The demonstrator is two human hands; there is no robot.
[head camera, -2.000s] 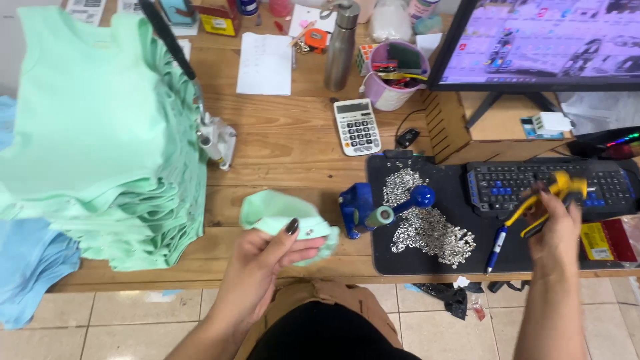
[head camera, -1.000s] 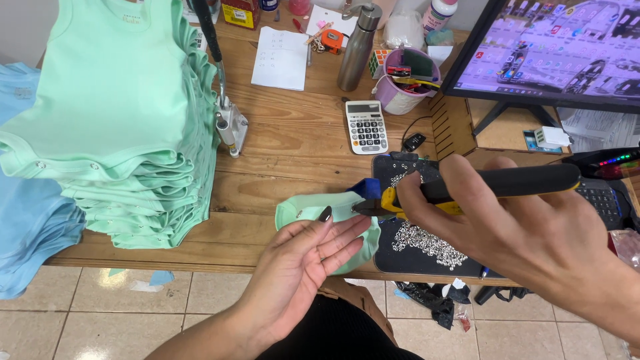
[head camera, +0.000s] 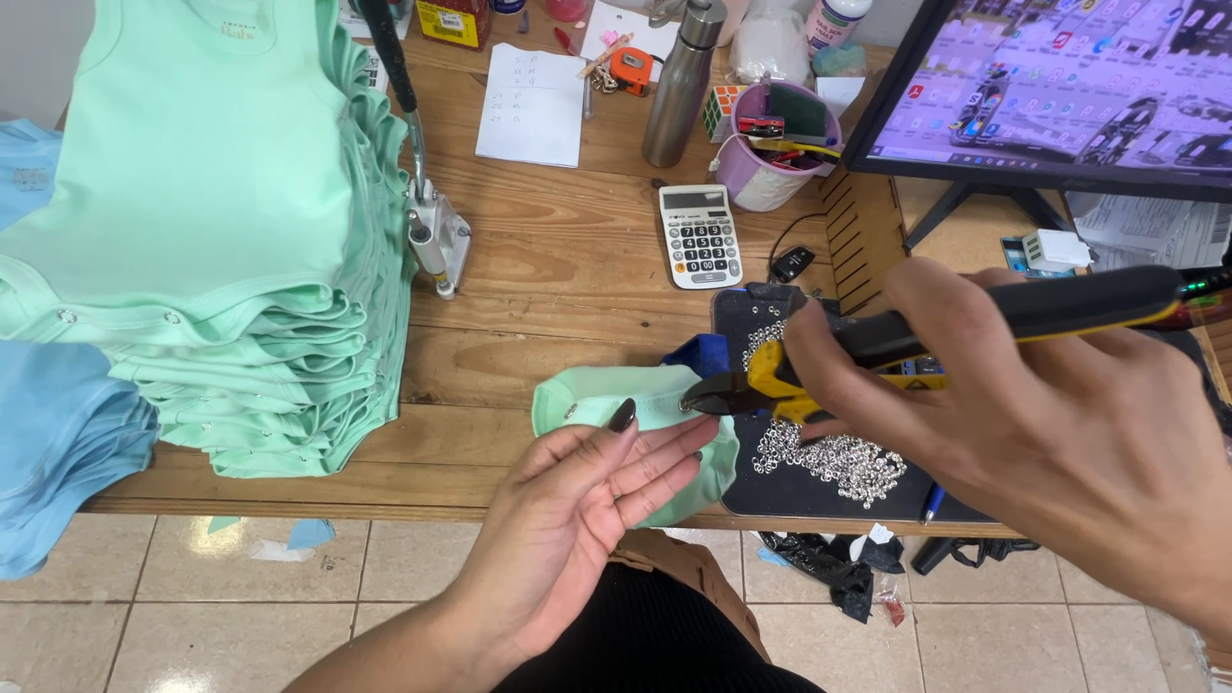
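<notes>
My left hand (head camera: 577, 500) holds the snap band of a mint green baby bodysuit (head camera: 616, 390), thumb on top and fingers beneath. My right hand (head camera: 1001, 385) grips black and yellow diagonal cutting pliers (head camera: 770, 380). The jaws touch a metal snap (head camera: 686, 404) at the right end of the band; whether they are closed on it cannot be told. Another snap (head camera: 570, 411) shows near the band's left end. Behind the garment is part of a blue tool (head camera: 703, 356), mostly hidden. Loose metal snap parts (head camera: 847, 467) lie on a black mat (head camera: 770, 496), partly under my right hand.
A tall stack of mint bodysuits (head camera: 212, 192) stands at left beside a metal hand press (head camera: 440, 241), with blue garments (head camera: 67, 433) beyond. A calculator (head camera: 701, 236), steel bottle (head camera: 683, 87), lilac bucket (head camera: 770, 183) and monitor (head camera: 1049, 106) occupy the back and right. A blue pen (head camera: 934, 502) lies near the edge.
My right hand has lifted the pliers from the keyboard area at right and brought their jaws to the garment. My left hand still holds the garment. The view has shifted closer.
</notes>
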